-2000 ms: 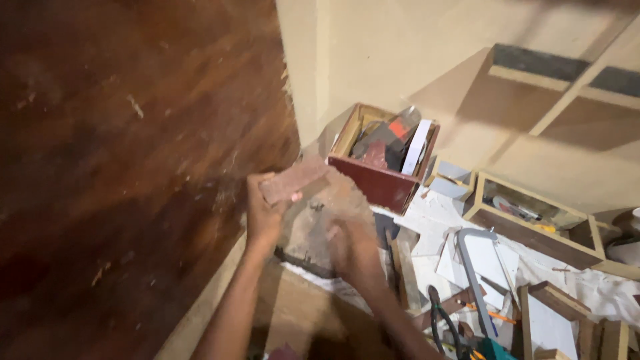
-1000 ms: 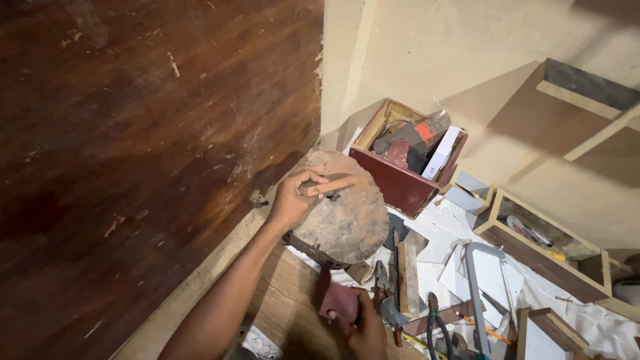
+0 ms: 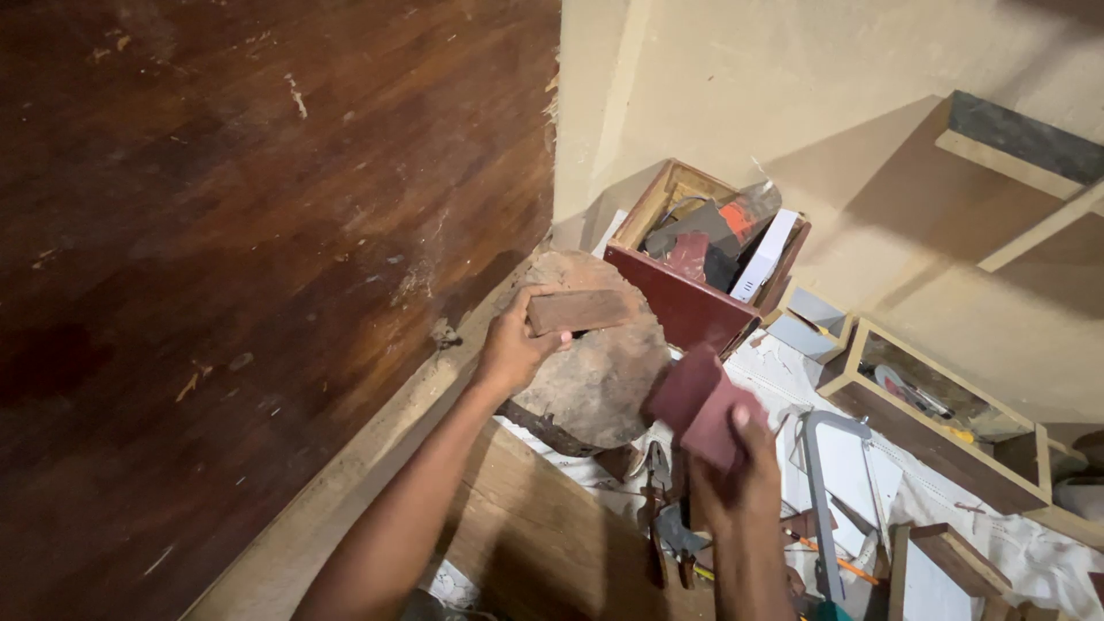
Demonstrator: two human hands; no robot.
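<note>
My left hand (image 3: 515, 345) grips one end of a small rectangular wood block (image 3: 580, 311), holding it over the round top of a wooden stump (image 3: 595, 384). To the right of the stump, my right hand (image 3: 743, 470) holds a folded piece of dark red sandpaper (image 3: 709, 410), which is a little blurred and apart from the block. Whether the block touches the stump I cannot tell.
Behind the stump stands a dark red wooden box (image 3: 681, 302) with a power tool in it. A hacksaw (image 3: 819, 500), pliers (image 3: 657, 483) and small wooden trays (image 3: 940, 431) lie at the right. A dark wood panel (image 3: 259, 259) rises at the left.
My right hand with the sandpaper has risen from below the stump to its right side. The block in my left hand now shows its broad face.
</note>
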